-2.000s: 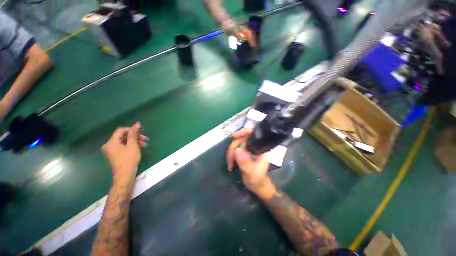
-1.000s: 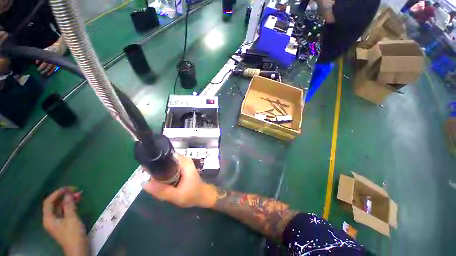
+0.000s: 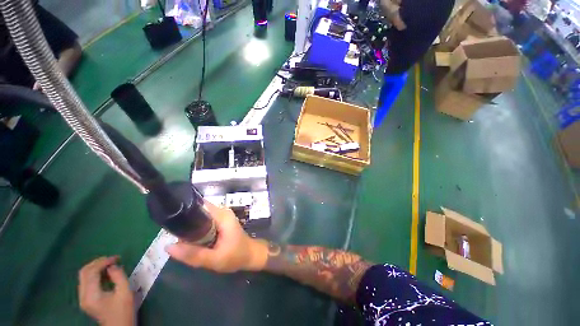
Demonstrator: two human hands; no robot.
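My right hand (image 3: 232,245) is closed around the thick black electric screwdriver (image 3: 181,210), just left of the picture's middle. The driver's tip is hidden below its body and my hand. My left hand (image 3: 107,290) is at the lower left over the belt, fingers curled with a gap at the thumb. I see nothing in it. The white-and-black screw feeder (image 3: 230,175) stands just beyond my right hand, with a small switch at its top right corner.
A ribbed metal hose (image 3: 63,95) rises from the driver to the upper left. Black cylinders (image 3: 135,105) stand on the green belt (image 3: 172,143) behind a white rail. An open box (image 3: 331,137) with thin brown pieces lies right of the feeder. Cartons (image 3: 464,245) are on the floor. A person sits at upper left.
The view has swung right since the oldest frame, bringing the feeder and floor cartons into full view. Since one second ago, my left hand shows slightly further right. My right hand still grips the driver.
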